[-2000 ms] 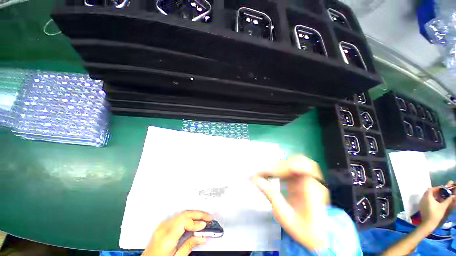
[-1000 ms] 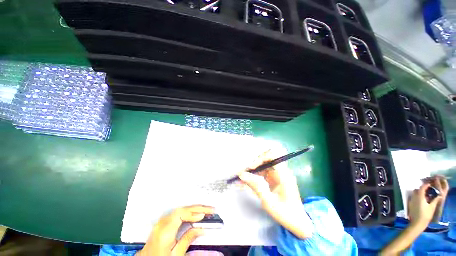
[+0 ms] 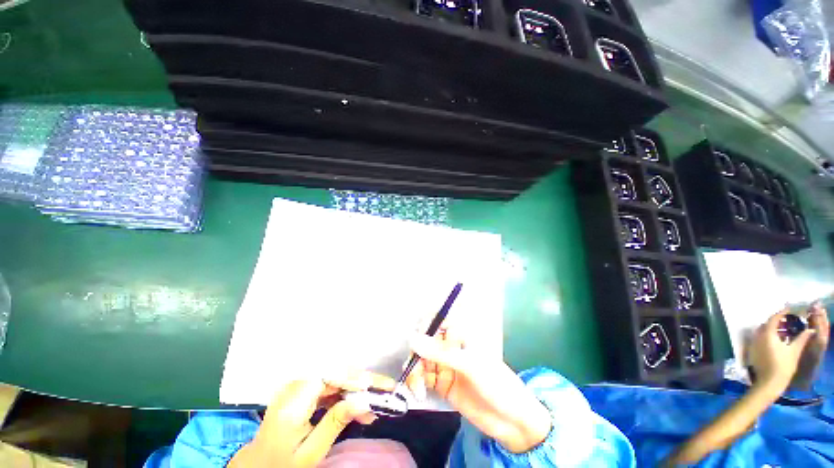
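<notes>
My left hand (image 3: pixel 306 416) holds a small watch case (image 3: pixel 386 401), dark with a pale rim, at the near edge of the white work sheet (image 3: pixel 320 283). My right hand (image 3: pixel 457 375) grips thin black tweezers (image 3: pixel 444 311) like a pen. The lower tip of the tweezers is at the case; whether it touches or holds a part is too small to tell. The small dark parts on the sheet are not clearly visible, hidden or blurred around my hands.
A tall stack of black foam trays (image 3: pixel 366 110) stands behind the sheet, with a foam tray of cases (image 3: pixel 611 274) to the right. Clear blister trays (image 3: pixel 128 169) are stacked at left, another (image 3: pixel 389 206) behind the sheet. Another person's hands (image 3: pixel 782 352) hold a case at far right.
My right hand has moved from the pile of small parts toward me, bringing the tweezers' tip to the case. My left hand still holds the case, now tilted. The view has shifted slightly.
</notes>
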